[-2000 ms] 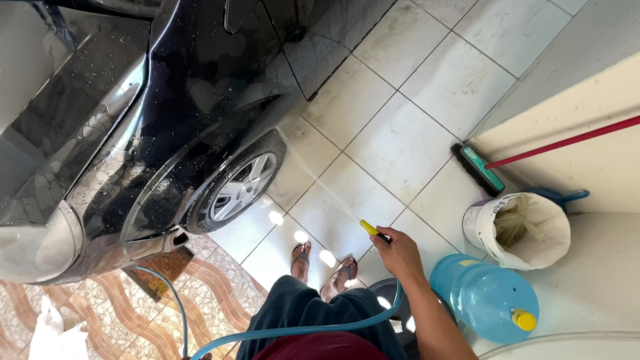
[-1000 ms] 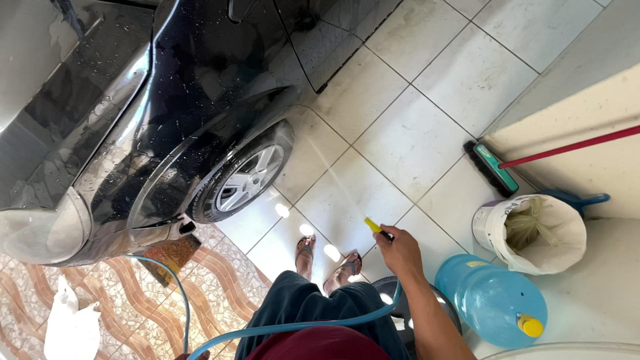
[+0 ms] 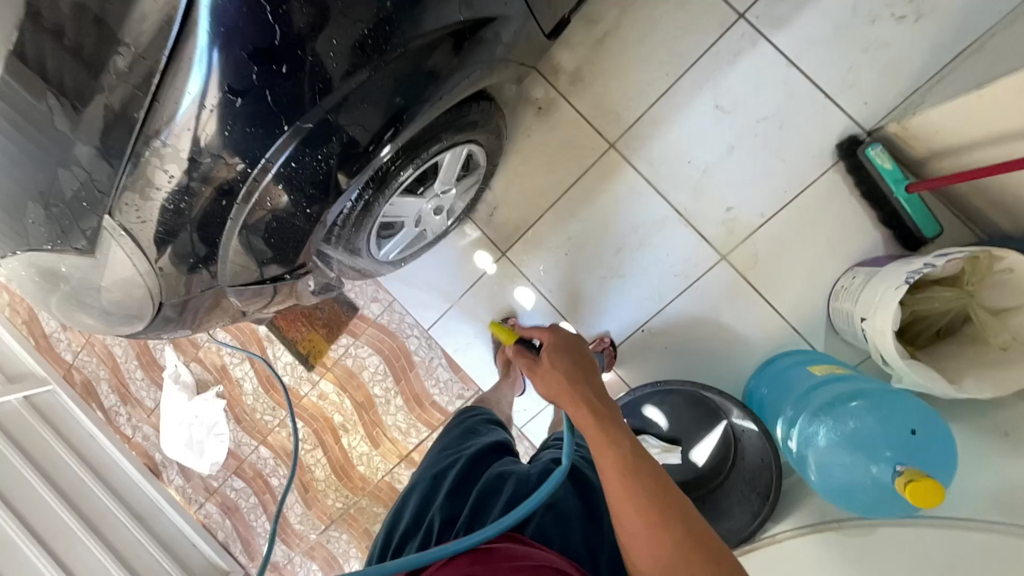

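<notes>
My right hand (image 3: 558, 364) grips a yellow and black hose nozzle (image 3: 514, 337) above my feet, its yellow tip toward the car wheel. A blue hose (image 3: 512, 520) runs from that hand across my lap to the bottom edge. Faint spray seems to reach the lower front of the wheel (image 3: 432, 202) of a black car (image 3: 264, 104), whose body is dotted with water drops. My left hand is out of the frame.
Right of my legs lie a black basin (image 3: 740, 480) and a blue water jug (image 3: 856, 432) with a yellow cap. Beyond them stand a white bucket (image 3: 852, 308) and a green-headed broom (image 3: 900, 192). A white bag (image 3: 192, 416) and a stained mat (image 3: 314, 330) lie at left.
My right hand has swung left with the nozzle, which earlier pointed up and left over the white tiles. The view has shifted, bringing a white ribbed panel into sight at lower left.
</notes>
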